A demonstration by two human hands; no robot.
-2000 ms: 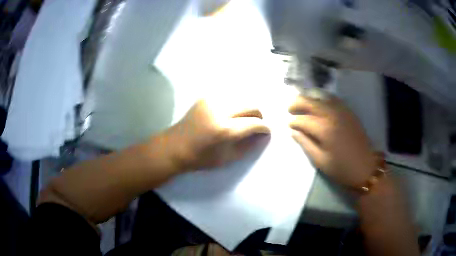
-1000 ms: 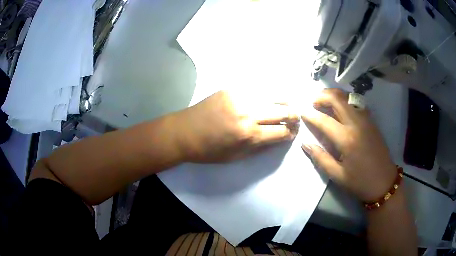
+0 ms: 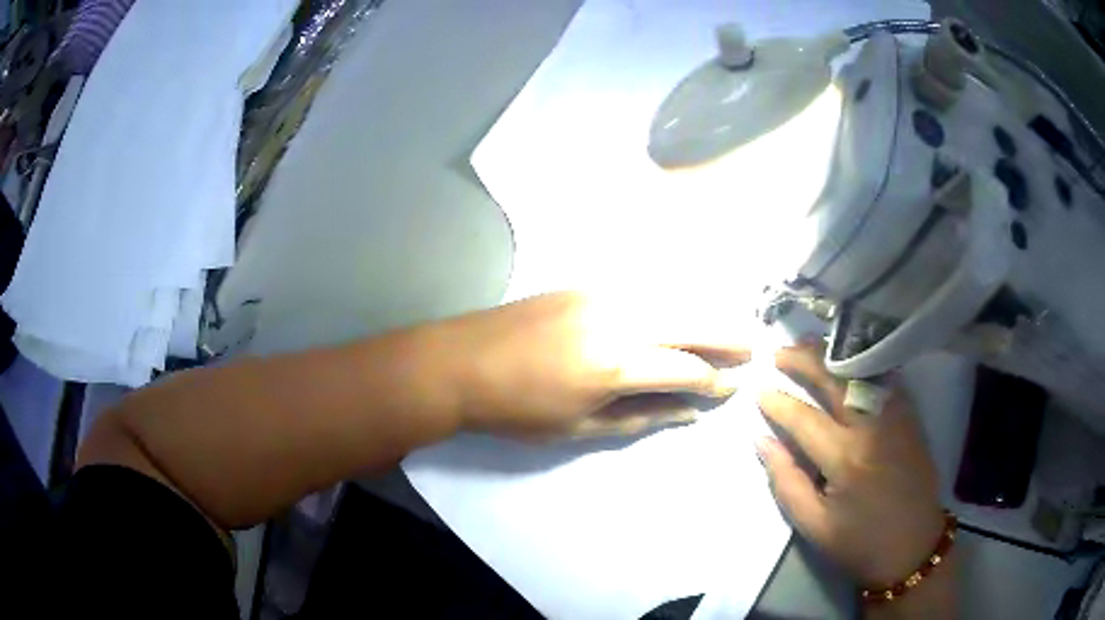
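Note:
A large white fabric panel [image 3: 570,509] with a curved cut-out on its left edge lies on the machine table, overexposed in the middle. My left hand [image 3: 582,375] lies on the panel, its fingertips at the sewing edge. My right hand [image 3: 848,454], with a beaded bracelet, holds the panel's right edge, partly hidden behind the machine head. The fingertips of both hands nearly meet just in front of the presser foot [image 3: 788,305]. Glare hides the seam, the needle and any small piece there.
The white sewing machine head [image 3: 897,230] and oval lamp [image 3: 745,103] stand over the panel. A dark phone [image 3: 1002,436] lies at right. A layered stack of white cut panels [image 3: 133,182] lies at left, beside crumpled shiny plastic [image 3: 303,109].
The camera view has shifted, bringing the lamp and more of the machine head into view. The panel and both hands have moved forward, the fingertips closer to the presser foot.

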